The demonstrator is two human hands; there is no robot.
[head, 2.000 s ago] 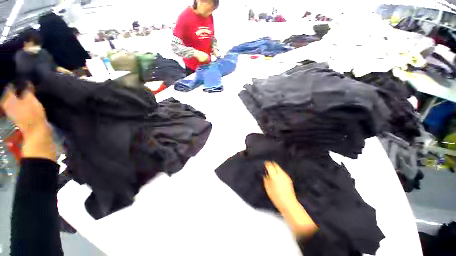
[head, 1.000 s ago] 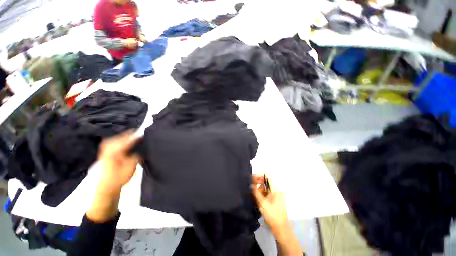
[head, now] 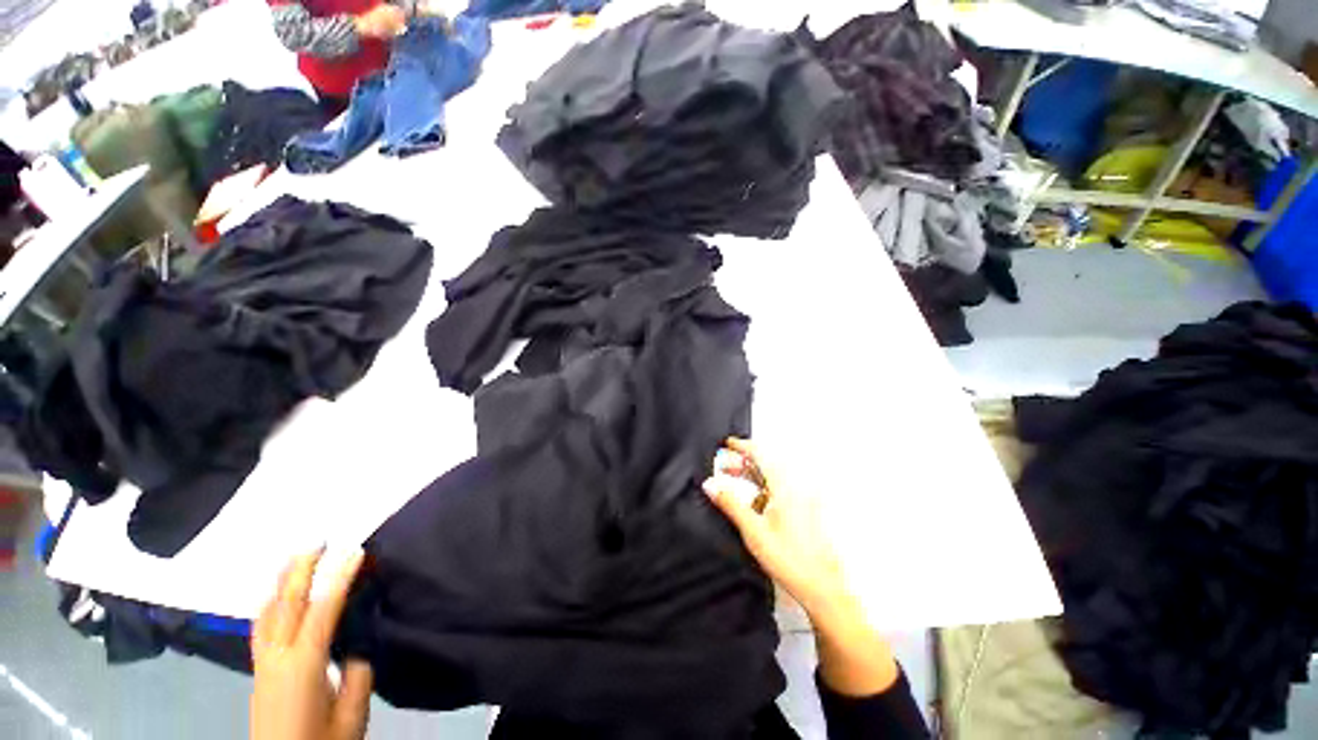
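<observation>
A black garment [head: 578, 578] lies spread over the near edge of the white table [head: 896, 492] and hangs towards my lap, its far part bunched. My left hand [head: 307, 643] is at its lower left edge, fingers apart, thumb low; whether it pinches the cloth is unclear. My right hand [head: 773, 528] is at the garment's right edge, with a small dark and yellowish tool, apparently thread snips [head: 757, 477], held in the fingers. The palm hides most of the tool.
A dark grey garment stack [head: 665, 123] lies at the table's far side. A crumpled black heap [head: 246, 354] lies left. A large black heap [head: 1185, 535] is off the table at right, over beige cloth. Beyond are blue denim [head: 412, 94] and a person in red [head: 325, 65].
The black garment has come down and spread out nearer my body. My left hand has moved down to its lower left edge. My right hand stays at its right side. The view has tilted down.
</observation>
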